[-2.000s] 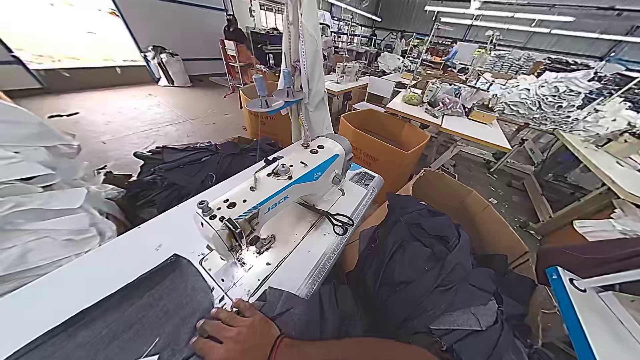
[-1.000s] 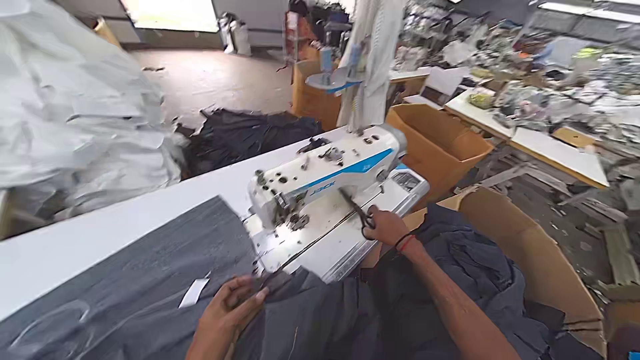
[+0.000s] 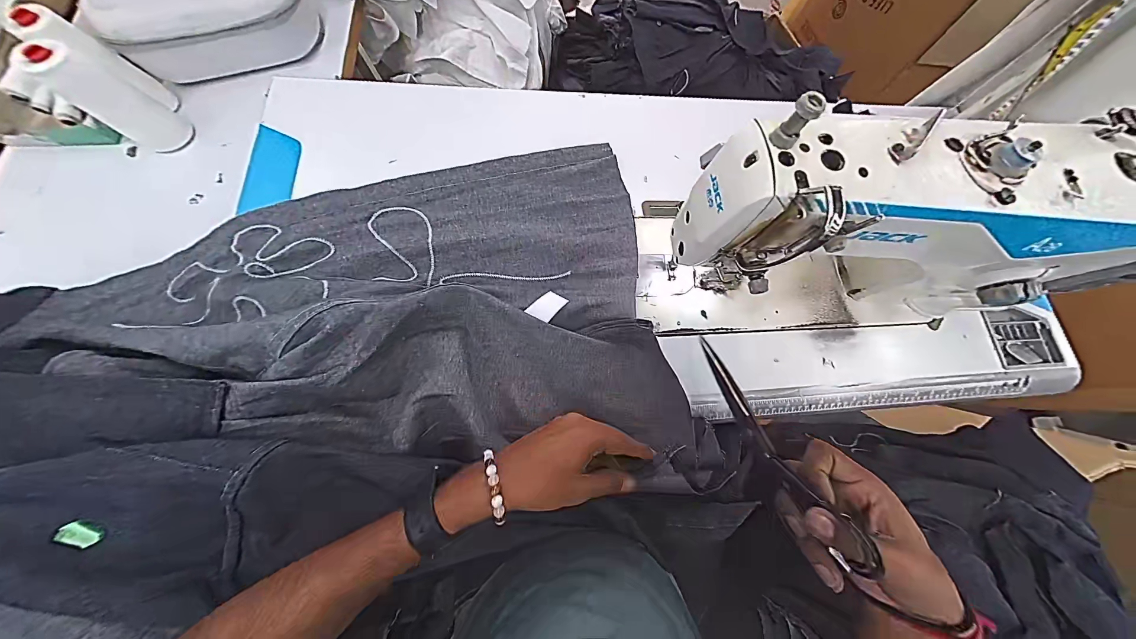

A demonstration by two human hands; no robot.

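Note:
My left hand [image 3: 581,461], wearing a bead bracelet, pinches the edge of a dark grey garment [image 3: 497,355] between thumb and fingers. White looped stitching and a small white tag [image 3: 546,307] show on the cloth. My right hand [image 3: 852,515] holds black-handled scissors [image 3: 754,435] by the loops, blades pointing up and left, just right of the held edge. Behind them stands a white and blue sewing machine [image 3: 887,213]; the garment lies left of its needle and presser foot. Whether the scissor blades are parted is hard to tell.
White thread cones [image 3: 106,98] stand at the upper left. Beyond the white sewing table [image 3: 355,115] are piles of white fabric [image 3: 479,44] and dark fabric [image 3: 692,44], with a cardboard box [image 3: 887,44]. More dark cloth [image 3: 1012,524] lies at the lower right.
The scissors, lying on the machine bed two seconds ago, are now in my right hand near the garment edge. My left hand holds that edge. The view has swung down and closer.

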